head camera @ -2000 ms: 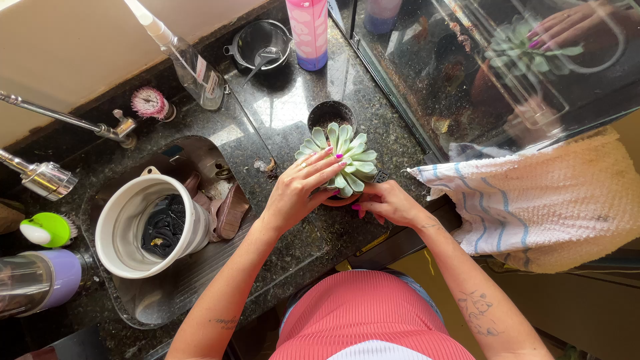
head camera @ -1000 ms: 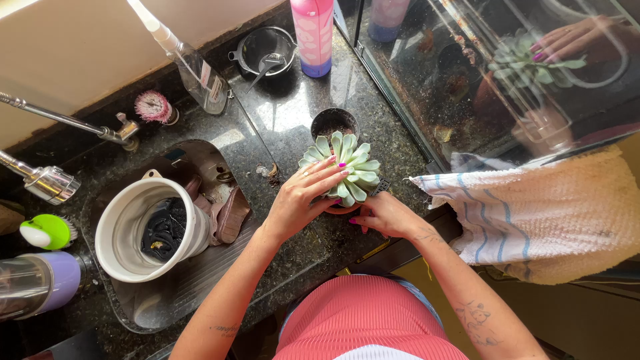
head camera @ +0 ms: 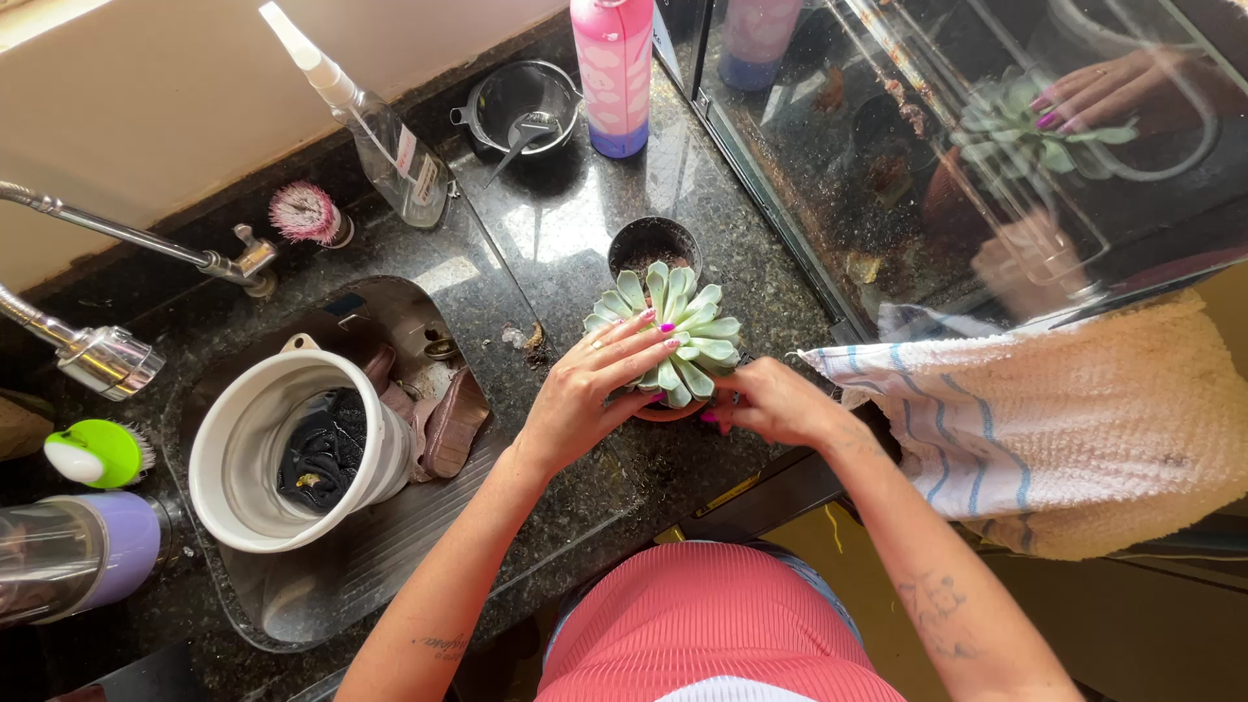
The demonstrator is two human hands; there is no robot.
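Observation:
A pale green rosette succulent [head camera: 690, 336] grows in a terracotta-coloured pot [head camera: 673, 410] on the dark granite counter. My left hand [head camera: 600, 375] lies over the left side of the rosette, its fingers spread on the leaves. My right hand [head camera: 770, 400] is at the pot's right side, under the leaves; its fingertips are partly hidden, and whether they grip anything does not show. Just behind the succulent stands a small black pot [head camera: 655, 244] with soil in it.
At left, a sink [head camera: 283, 604] holds a whitish bucket [head camera: 210, 458] with dark cloth inside, and a brown shoe [head camera: 456, 424]. Behind are a spray bottle [head camera: 400, 161], a black bowl [head camera: 531, 93] and a pink bottle [head camera: 614, 78]. At right, a striped towel [head camera: 1053, 419] hangs below a glass-fronted appliance [head camera: 877, 146].
My right hand has shifted a little at the pot's right side. My left hand stays on the leaves throughout.

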